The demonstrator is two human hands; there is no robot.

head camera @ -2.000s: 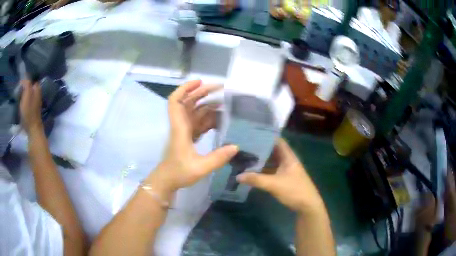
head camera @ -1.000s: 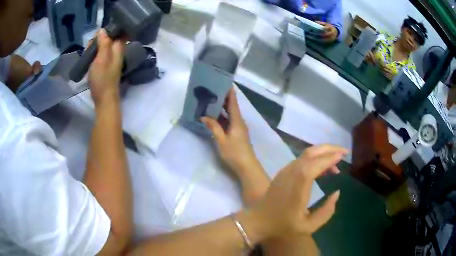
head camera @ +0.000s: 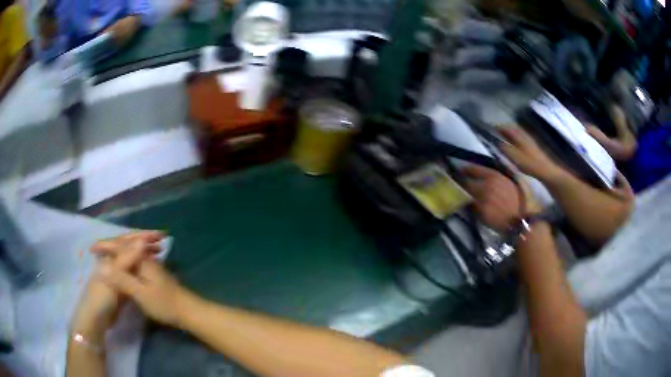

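Observation:
My left hand [head camera: 103, 298], with a thin bracelet at the wrist, is at the lower left over the white sheets [head camera: 48, 324]. My right hand [head camera: 156, 289] reaches in from the right and overlaps it, touching. The fingers of both look extended, and I see nothing held, though the picture is blurred. A small pale patch shows by the fingertips; I cannot tell what it is. A blue-grey retail box [head camera: 13, 243], blurred and cut by the left edge, stands apart from my hands.
Ahead on the dark green bench [head camera: 250, 235] are a wooden box [head camera: 235, 136], a white fan [head camera: 261, 33] and a yellow tub [head camera: 324, 136]. A black soldering station [head camera: 382, 184] with cables is at the right. Another person's arms [head camera: 544, 258] and a clipboard [head camera: 574, 140] are beyond it.
The view has swung right. My right hand has let go of the retail box and now overlaps my left hand. The neighbour holding the dark fan is out of view.

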